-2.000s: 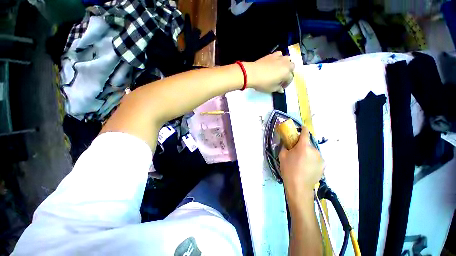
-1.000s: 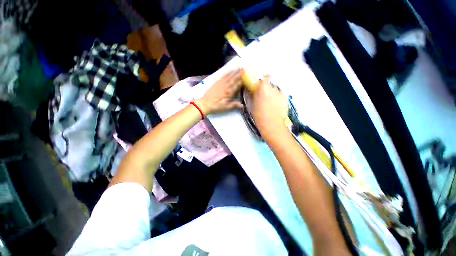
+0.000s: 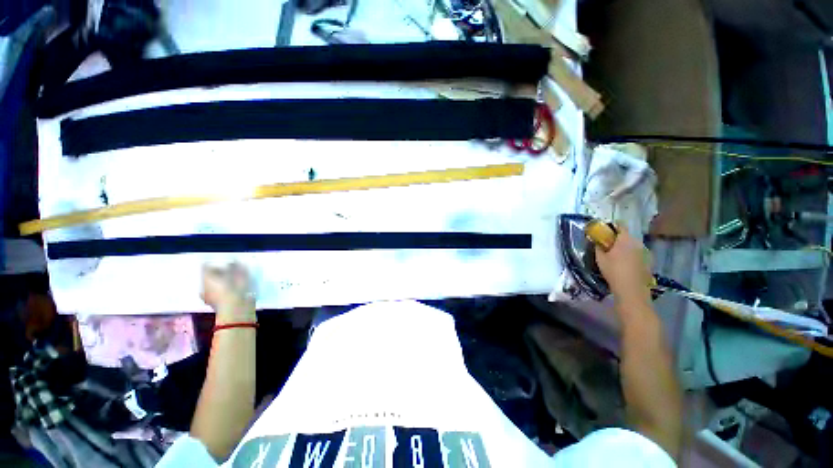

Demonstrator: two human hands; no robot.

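Note:
A narrow black fabric strip point(image 3: 292, 242) lies flat and straight on the white table, nearest me. The yellow-tan template strip point(image 3: 393, 180) lies apart from it, farther across and slightly slanted. My left hand point(image 3: 228, 285) is blurred, over the near edge of the table at the left, below the black strip and not touching it; its fingers look curled. My right hand point(image 3: 626, 260) is closed on the yellow-tan handle of the steam iron point(image 3: 582, 256), at the table's right end beside a crumpled whitish cloth point(image 3: 621, 187).
Two wider black strips point(image 3: 301, 122) lie farther across the table. Red-handled scissors point(image 3: 542, 128) are at their right end. The iron's hose and cable point(image 3: 731, 306) trail right. Pink cloth point(image 3: 137, 338) and a dark garment heap point(image 3: 100, 393) lie below the left edge.
The view has turned. The iron has moved from the black strip to the table's right end. My left hand has come off the strip, and the template now lies apart from it.

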